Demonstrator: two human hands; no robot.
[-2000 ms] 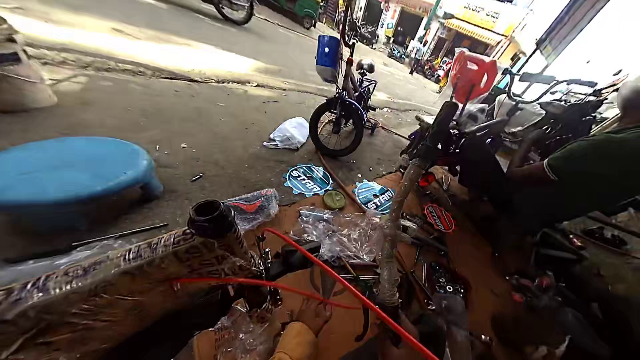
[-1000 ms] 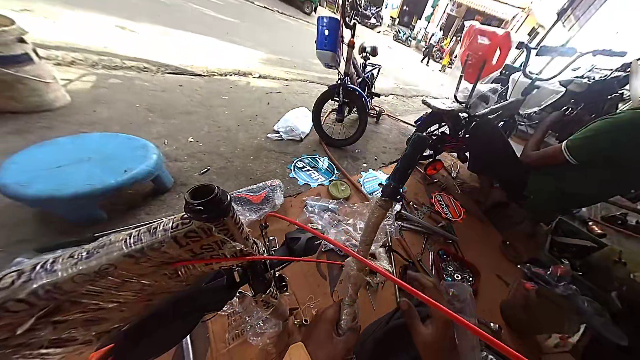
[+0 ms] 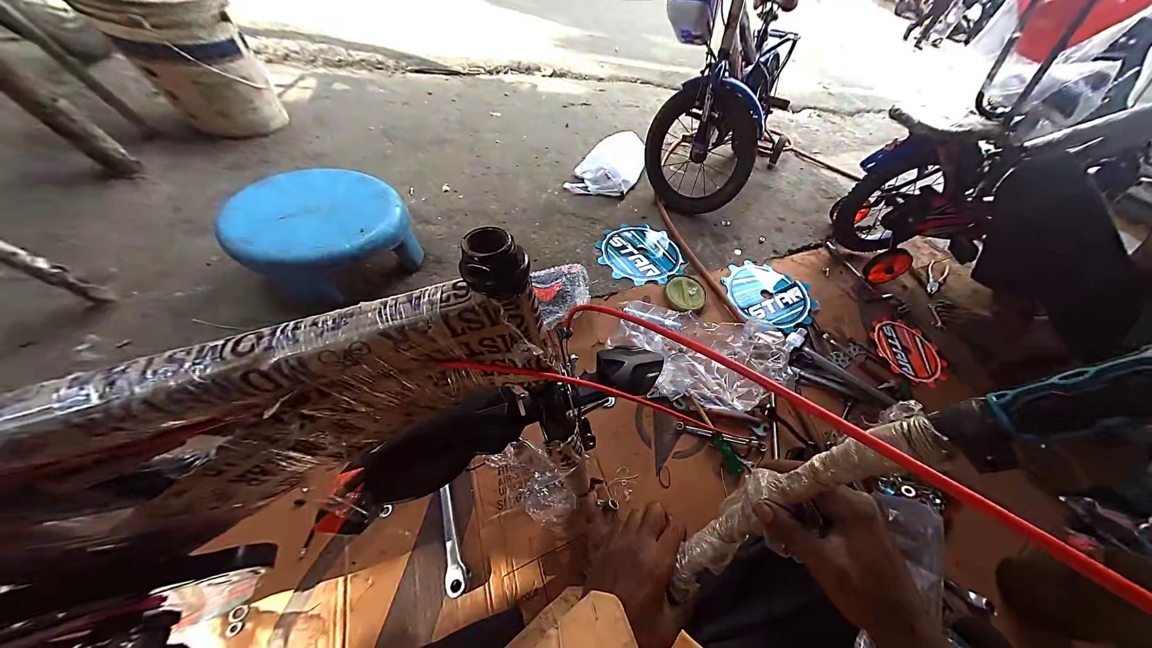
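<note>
My right hand [image 3: 837, 540] is closed around the plastic-wrapped handlebar [image 3: 828, 468], which slants down towards the bottom middle of the head view. My left hand [image 3: 630, 549] lies low in the middle, between the handlebar's lower end and the fork; its grip is unclear. To its left, a bicycle frame [image 3: 360, 346] wrapped in printed film reaches in from the left edge, with a dark threaded head tube end [image 3: 493, 259] pointing up. A red cable [image 3: 810, 405] arches from the frame across the handlebar. A ring-ended wrench [image 3: 453, 549] lies on the cardboard [image 3: 504, 558].
A blue plastic stool [image 3: 315, 220] and a bucket [image 3: 211, 76] stand at upper left. A small bicycle [image 3: 702, 148] stands beyond the cardboard. Clear wrapping [image 3: 720, 360], several toothed discs [image 3: 641, 255] and pliers [image 3: 938, 274] lie ahead. Another person's dark-clothed leg [image 3: 1044, 243] is at right.
The handlebar has tilted over, its upper end lowered to the right, with my right hand now around it. My left hand was at its lower end one second ago. The view has shifted.
</note>
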